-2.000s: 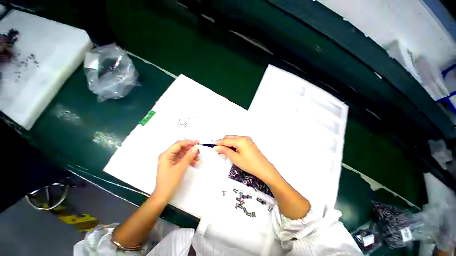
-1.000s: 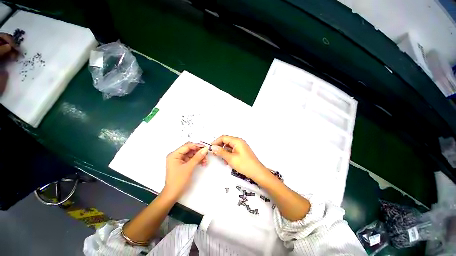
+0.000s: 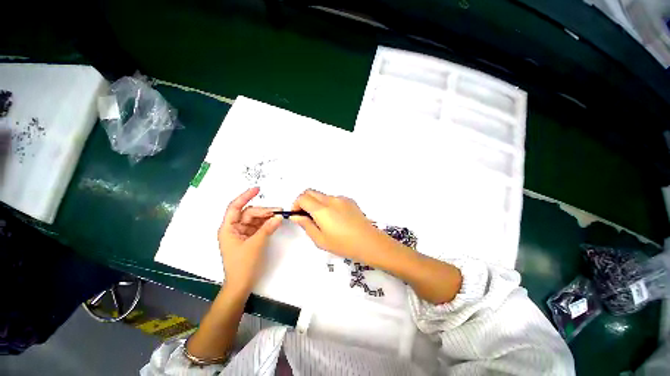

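Observation:
My right hand (image 3: pixel 332 222) holds black tweezers (image 3: pixel 297 214) over the white work pad (image 3: pixel 220 242), their tips pointing left. My left hand (image 3: pixel 246 233) meets the tips with thumb and a finger; the other fingers are partly spread. A small dark part seems to be pinched there, too small to tell clearly. Tiny grey loose parts (image 3: pixel 257 172) lie on the pad beyond my left hand. A heap of small dark parts (image 3: pixel 402 235) shows partly behind my right forearm. Separate dark parts (image 3: pixel 360 277) lie nearer my body.
A white compartment tray (image 3: pixel 481 110) lies beyond the right forearm. A crumpled clear bag (image 3: pixel 139 121) is left of the pad. Another white pad (image 3: pixel 55 147) with dark bits is at far left. Bags of dark parts (image 3: pixel 613 279) lie at far right. A stool's metal ring (image 3: pixel 114 305) stands below.
The view has shifted. The hands still meet over the pad; my right hand has turned flatter, with the tweezers now more level. My left fingers are more spread. The other person's hand at far left has mostly left view.

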